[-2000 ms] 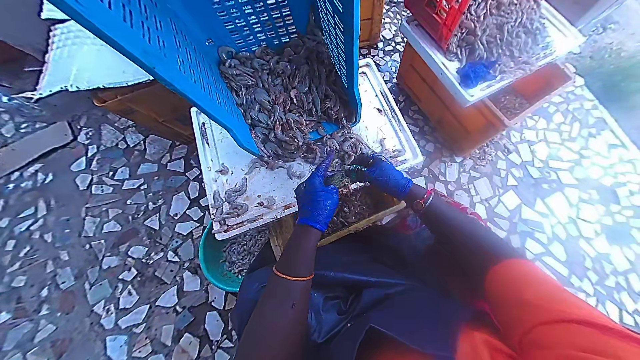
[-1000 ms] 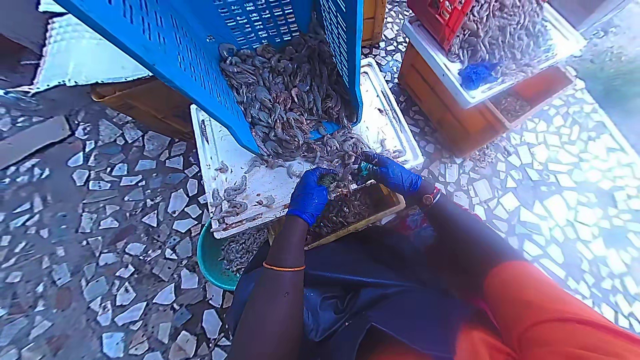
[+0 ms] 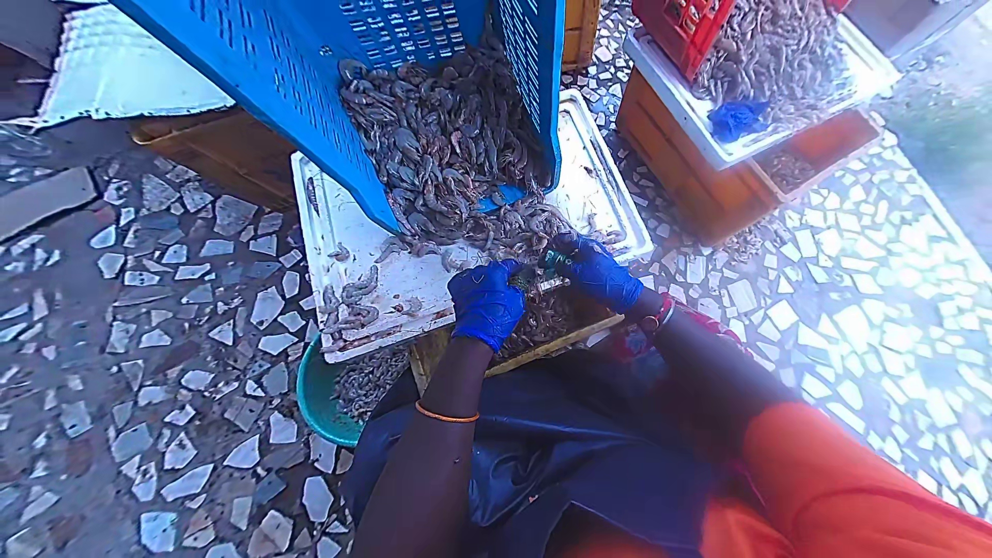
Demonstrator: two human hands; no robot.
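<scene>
My left hand (image 3: 488, 304), in a blue glove, has its fingers closed together at the front edge of a white plastic tray (image 3: 403, 298); a small shrimp seems to be between the fingertips. Close to its right, my right hand (image 3: 598, 273), also blue-gloved, bends its fingers at the edge of the shrimp pile (image 3: 527, 225); what it grips cannot be made out. The shrimp spill from a tilted blue perforated crate (image 3: 310, 108) onto the tray. Below both hands, an open yellowish crate (image 3: 554, 342) holds shrimp pieces. Several loose shrimp (image 3: 356, 306) lie on the tray's left part.
A green basin (image 3: 314, 395) with small shrimp stands under the tray's left corner. At the right, a red crate (image 3: 682, 35) of shrimp rests on another white tray (image 3: 666, 85) above an orange crate (image 3: 666, 155). An orange-brown crate (image 3: 225, 155) stands left, on the stone-chip floor (image 3: 186, 480).
Both hands stay over the crate's edge. My left hand's fingers have turned toward my right hand since one second ago.
</scene>
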